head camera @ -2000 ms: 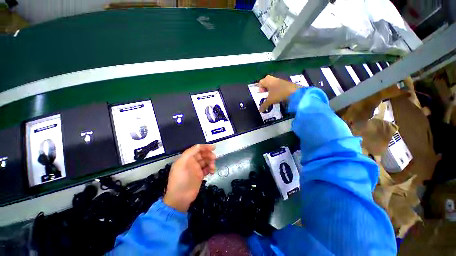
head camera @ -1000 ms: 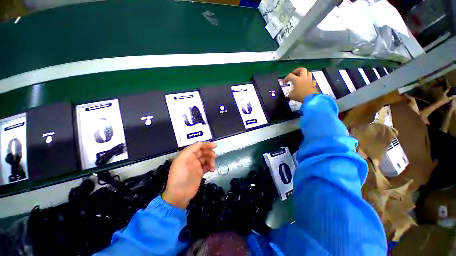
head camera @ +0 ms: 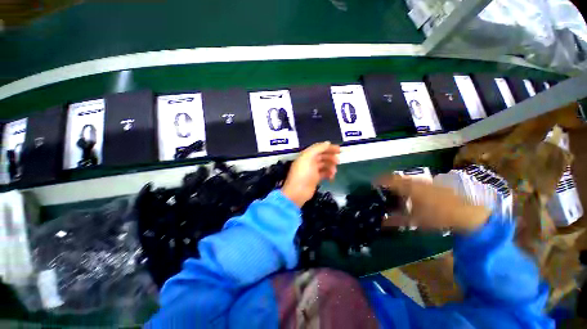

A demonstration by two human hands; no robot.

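Observation:
My left hand (head camera: 312, 172) is over the belt's near rail, fingers loosely curled, with nothing visible in it. My right hand (head camera: 432, 203) is blurred beside the fanned leaflets (head camera: 484, 186); whether it holds anything is unclear. Black coiled cables (head camera: 186, 218) lie heaped on the ledge below and around my left hand. On the belt, black open boxes (head camera: 222, 122) stand in a row. A leaflet (head camera: 352, 113) shows no cable on it. Leaflets further left, such as this one (head camera: 180, 122), carry small black cables at their lower parts.
A clear poly bag with dark contents (head camera: 87, 250) lies at left beside a white block (head camera: 14, 234). Torn brown paper (head camera: 521, 160) and a leaflet bundle (head camera: 566, 196) are at right. A pale metal bar (head camera: 515, 112) crosses above the belt. White plastic bags (head camera: 528, 35) lie at upper right.
My right hand has come back from a box on the belt to the leaflets on the ledge. The view has shifted, showing more of the poly bag at left. My left hand keeps its curled pose.

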